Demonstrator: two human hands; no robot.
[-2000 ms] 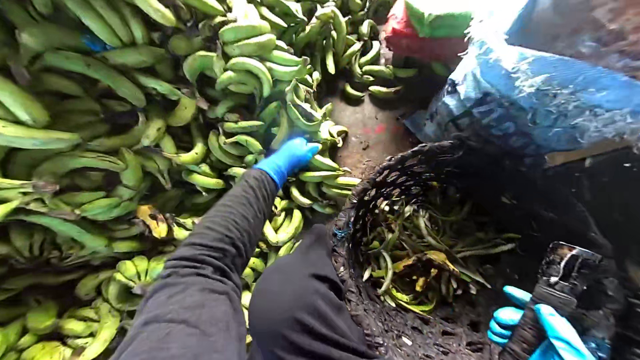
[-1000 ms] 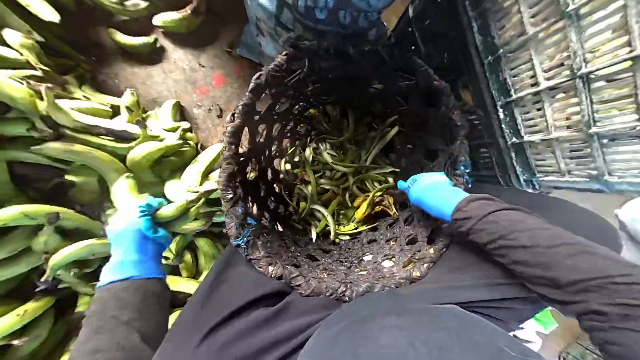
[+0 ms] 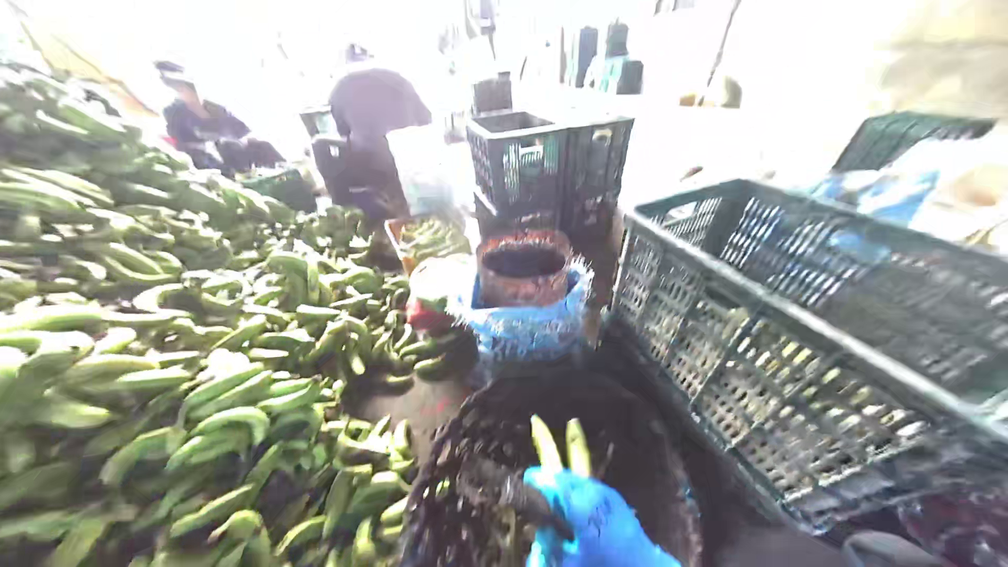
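Note:
My right hand [image 3: 591,516], in a blue glove, comes in from the lower right over the dark woven basket [image 3: 453,441]. It is closed around a dark tool [image 3: 516,500] that points up and left; blur hides its exact kind. Two pale green tips [image 3: 576,449], which look like banana or plantain fingers, stick up beyond the glove; whether this hand grips them is unclear. My left hand is out of view. To the left of the basket lies a large heap of green bananas or plantains [image 3: 228,425]. The inside of the basket is mostly dark and blurred.
A large plastic crate [image 3: 756,307] stands close on the right. Ahead are a blue sack [image 3: 520,331] around a rusty round container [image 3: 524,276], stacked crates [image 3: 520,165] and a small tray of produce [image 3: 429,236]. Two people [image 3: 374,118] are farther back, at the upper left.
The view has swung up and forward. My left hand, at the heap one second ago, has left the view. My right hand, then at the basket's right side, is now over its near part.

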